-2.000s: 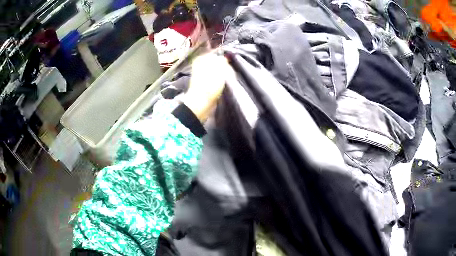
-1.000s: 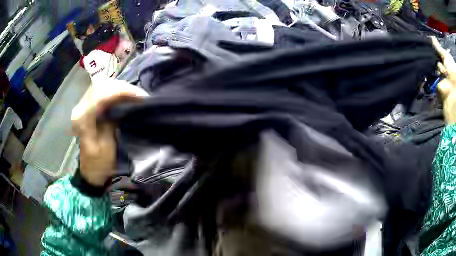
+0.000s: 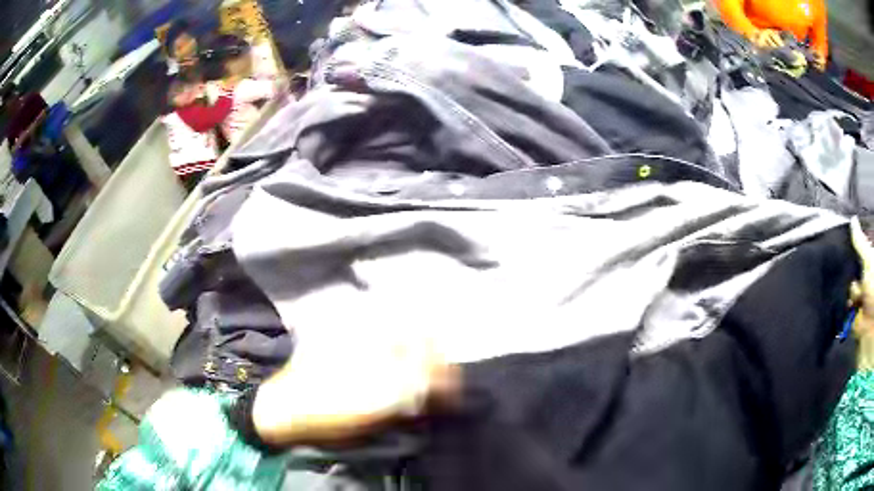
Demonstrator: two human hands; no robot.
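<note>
A black-grey denim jacket (image 3: pixel 537 240) lies spread in front of me over a heap of garments. A large pale area crosses its upper part and its lower part is dark. A dark button placket (image 3: pixel 604 179) with a few spaced dots runs along its far edge. My left hand (image 3: pixel 355 388), blurred, is over the near left part of the jacket; whether its fingers grip cloth is not clear. My right hand (image 3: pixel 860 288) is cut off by the right edge, at the jacket's right side. Something small and blue shows at this hand.
A garment pile (image 3: pixel 460 77) rises behind the jacket and continues to the right. A large pale bin (image 3: pixel 125 230) stands at the left, with children (image 3: pixel 206 110) behind it. A person in an orange top (image 3: pixel 781 24) is at the far right. Grey floor shows at lower left.
The jacket was bunched and lifted between both hands; it now lies spread with its pale area and placket showing. My left hand has moved down and right, my right hand lower.
</note>
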